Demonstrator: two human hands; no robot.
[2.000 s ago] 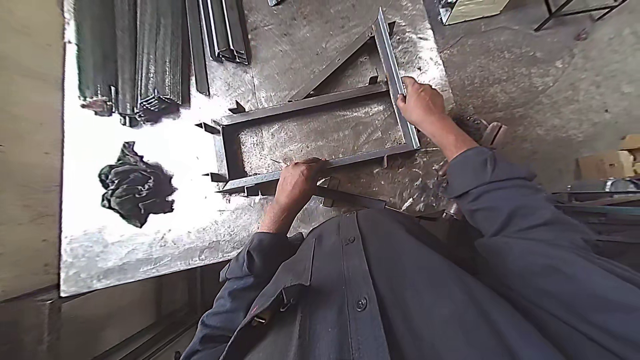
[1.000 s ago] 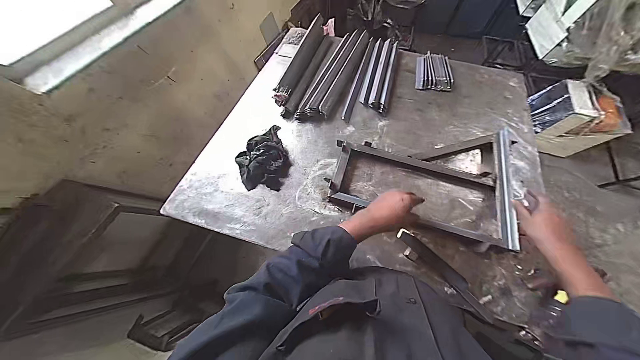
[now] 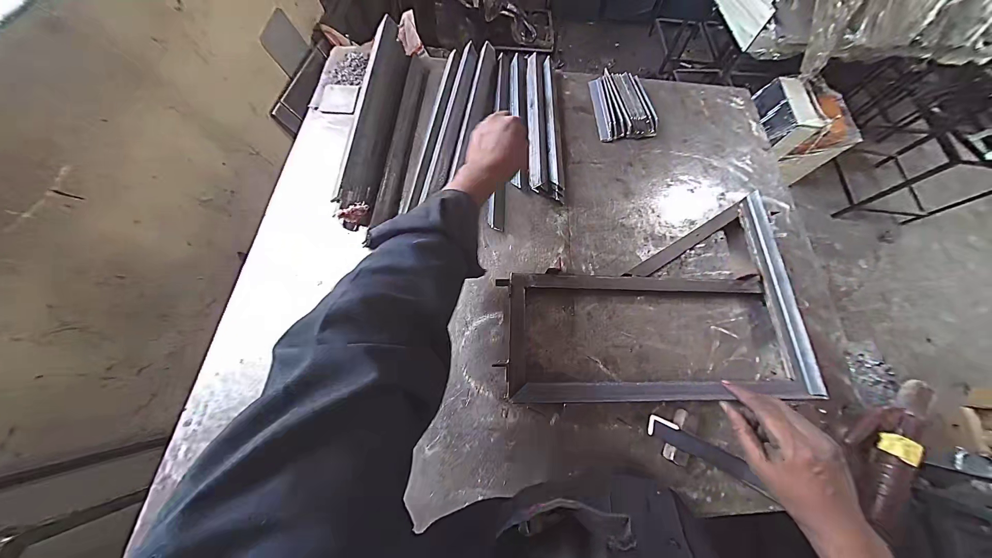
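Observation:
My left hand (image 3: pixel 496 151) is stretched out over the row of steel angle bars (image 3: pixel 536 116) at the back of the metal table; its fingertips are hidden, so a hold on a bar cannot be told. A rectangular frame of angle steel (image 3: pixel 659 391) with a diagonal brace (image 3: pixel 690 239) lies on the table at right. At the frame's near edge is my right hand (image 3: pixel 790 446), thumb and forefinger apart, nothing seen between them. Under that hand runs a dark angle-steel piece (image 3: pixel 705 451) with a pale end, lying slantwise near the table's front edge.
Darker long bars (image 3: pixel 372 124) lie at the back left, beside a small heap of metal bits (image 3: pixel 349 70). A bundle of short angle pieces (image 3: pixel 623 107) sits at the back. A carton (image 3: pixel 806 128) stands past the right edge. A tool with yellow tape (image 3: pixel 899 449) is at lower right.
My left hand has left the frame's near side and reached out to the bars at the back. My right hand has moved from the frame's right side to its near edge. The view has shifted.

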